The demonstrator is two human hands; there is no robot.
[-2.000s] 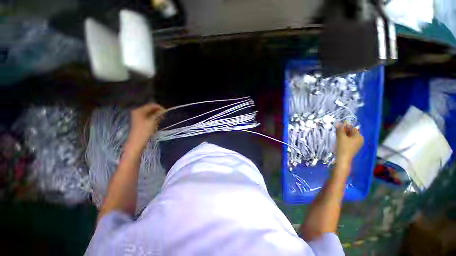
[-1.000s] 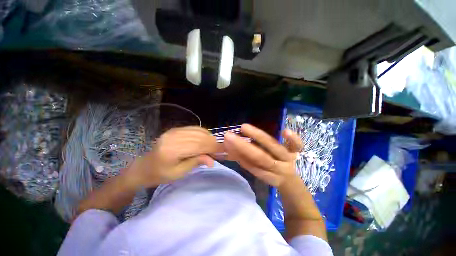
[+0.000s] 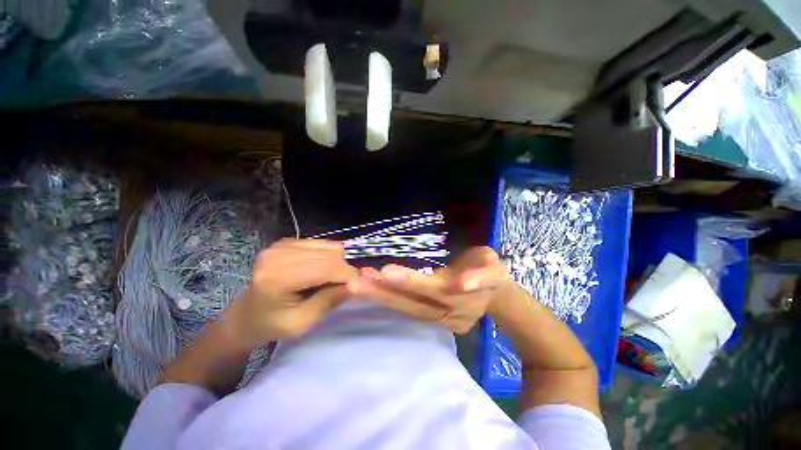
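Note:
My left hand [image 3: 303, 286] and my right hand [image 3: 448, 290] meet over my lap, fingertips together. A thin white cable [image 3: 292, 209] rises from my left hand in a loose arc, so that hand holds it. What lies between the fingertips is too small to tell. More white cables [image 3: 400, 242] lie fanned across the dark lap just beyond my hands, partly hidden by them. The two white winding posts [image 3: 378, 101] stand still on their dark hub above the lap.
A blue bin [image 3: 617, 290] with coiled cables is at the right. The dark tying head [image 3: 619, 145] juts out above it. A grey-white cable bunch [image 3: 162, 290] and bagged parts [image 3: 61, 264] are at the left. A second blue bin [image 3: 736, 264] with a white sheet is farther right.
Two seconds ago my hands were apart, the right over the blue bin. They came together over the lap, and since one second ago have moved slightly lower, with my right palm turned more upward.

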